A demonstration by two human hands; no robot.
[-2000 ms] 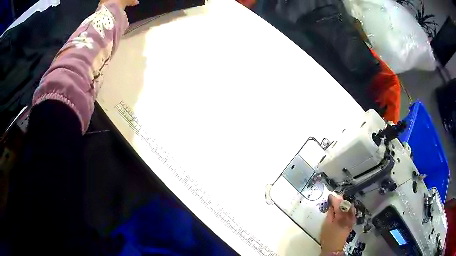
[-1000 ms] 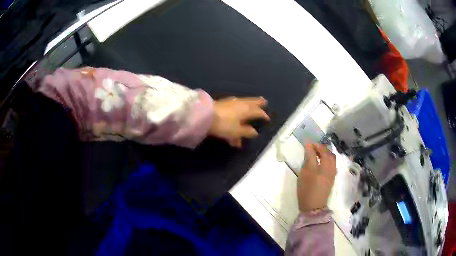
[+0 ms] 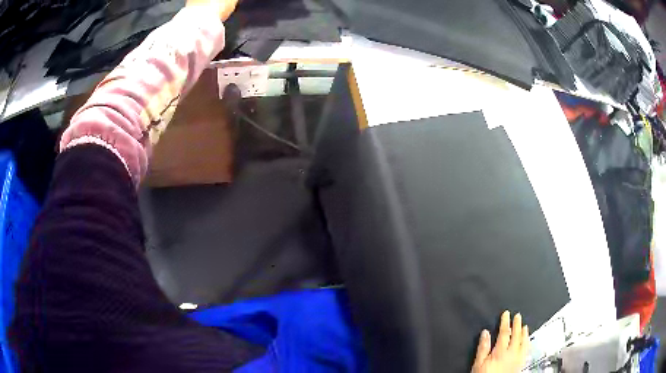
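Observation:
A large black fabric panel (image 3: pixel 467 218) lies over the white machine table (image 3: pixel 416 91), its left part hanging over the table's wooden edge. My right hand (image 3: pixel 504 346) lies flat on the panel's lower right part, fingers spread, cut off by the bottom edge. My left arm reaches far forward to the top left. My left hand (image 3: pixel 213 6) is at the top edge, partly cut off, over dark pieces; what its fingers do is hidden. The sewing machine (image 3: pixel 595 357) shows only in part at the lower right, just beyond the panel's corner.
Dark fabric pieces (image 3: pixel 438 33) lie along the back. A brown box-like object (image 3: pixel 193 142) and a socket strip with a cable (image 3: pixel 245 79) are left of the table edge. Blue cloth (image 3: pixel 292 328) is over my lap. Black and orange material lies at the right.
The view has swung left, moving the machine to the bottom right corner. My left hand has left the black panel and reached forward. My right hand has moved from the needle area onto the panel.

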